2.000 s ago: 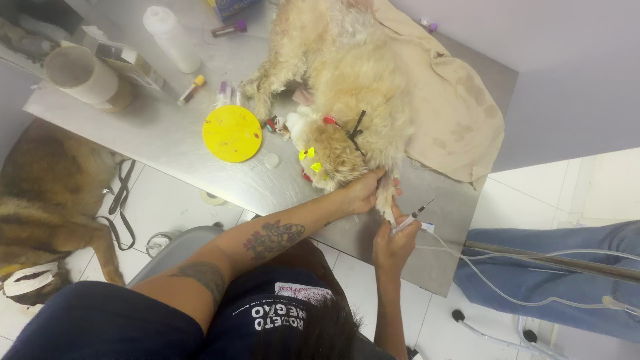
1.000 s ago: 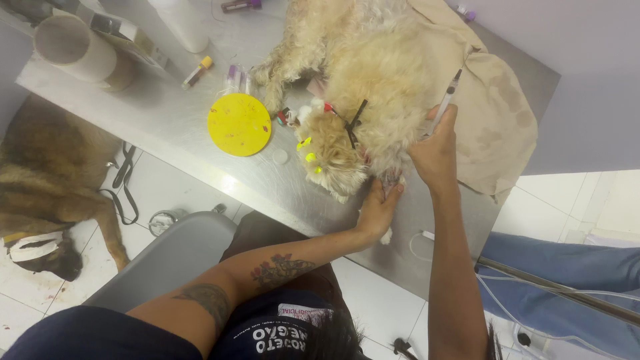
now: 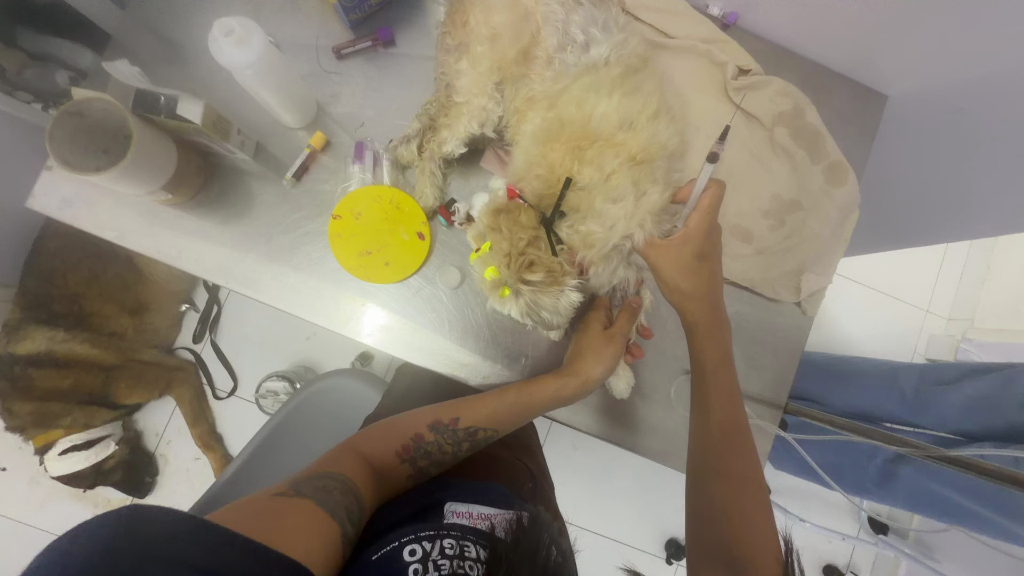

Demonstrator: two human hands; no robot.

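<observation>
A curly-haired, cream-coloured dog (image 3: pixel 600 120) lies on a metal table, partly over a beige cloth (image 3: pixel 768 176). A black ribbon (image 3: pixel 555 216) is by its neck and yellow pieces dot its head. My left hand (image 3: pixel 600 340) is closed around its foreleg (image 3: pixel 621 380), the paw showing below my fingers. My right hand (image 3: pixel 688 248) grips a slim syringe (image 3: pixel 708 168) and rests against the dog's fur at the shoulder. The needle points up and away, over the cloth. A yellow disc (image 3: pixel 379 234) with reddish marks lies left of the dog's head.
A white bottle (image 3: pixel 264 74), a cardboard tube (image 3: pixel 120 148), a yellow-capped tube (image 3: pixel 306 158) and a purple-capped tube (image 3: pixel 364 43) are on the metal table (image 3: pixel 264 264). Another dog (image 3: pixel 88 344) lies on the floor at left. A person's blue trousers (image 3: pixel 896 400) and thin tubing are at right.
My right hand, with the syringe, has moved up from beside the paw to the dog's shoulder. The syringe has since tipped lower over the cloth. My left hand stays on the foreleg.
</observation>
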